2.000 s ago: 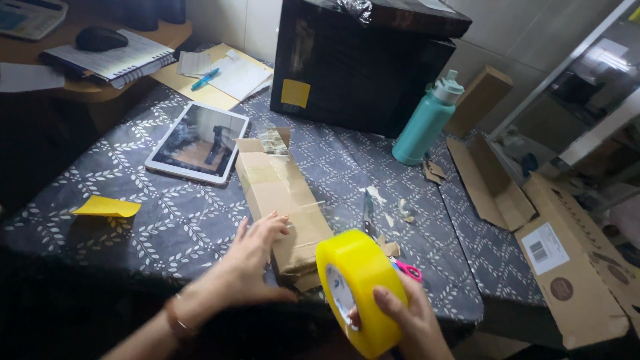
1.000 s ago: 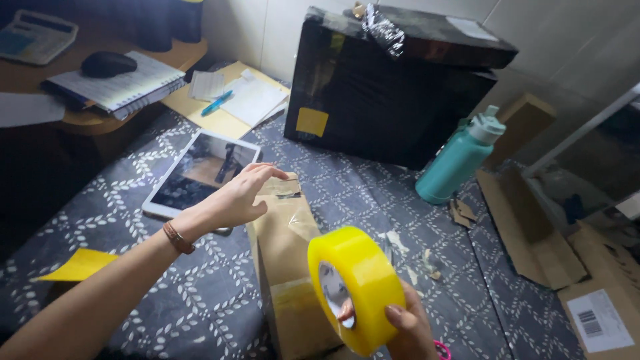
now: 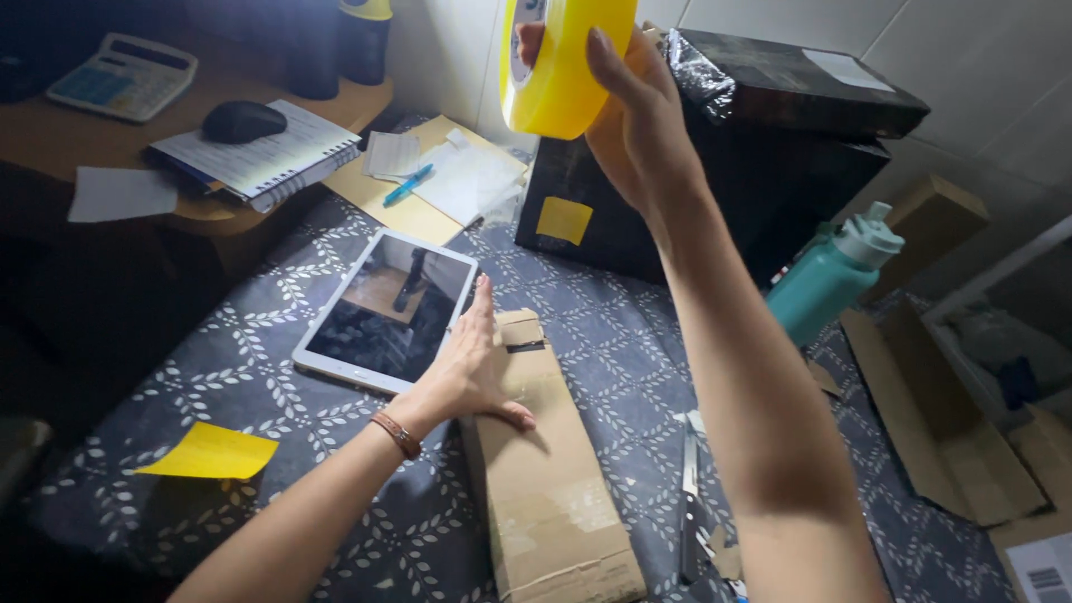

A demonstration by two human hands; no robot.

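A large roll of yellow packing tape [image 3: 578, 75] is held up by my right hand [image 3: 641, 109] at the top of the view, its upper part cut off by the frame. My left hand [image 3: 469, 368] rests on the upper left part of a long cardboard box [image 3: 553, 486], thumb on its top face and fingers along its left side. The box lies lengthwise on the patterned tablecloth, with strips of tape on its top. Just left of my fingers lies a white tablet [image 3: 389, 310]. A black-handled knife [image 3: 689, 502] lies right of the box.
A yellow sticky note [image 3: 209, 452] lies at left. Papers and a blue pen [image 3: 408, 185] are behind the tablet. A black-wrapped box [image 3: 620, 201] stands at the back, a teal bottle [image 3: 825, 285] beside it. Open cardboard [image 3: 946, 427] is at right; a notebook [image 3: 260, 155] sits on the wooden desk.
My right hand has lifted the tape roll from above the box's near right side to the top of the view. My left hand has moved from the box's near part towards its far end.
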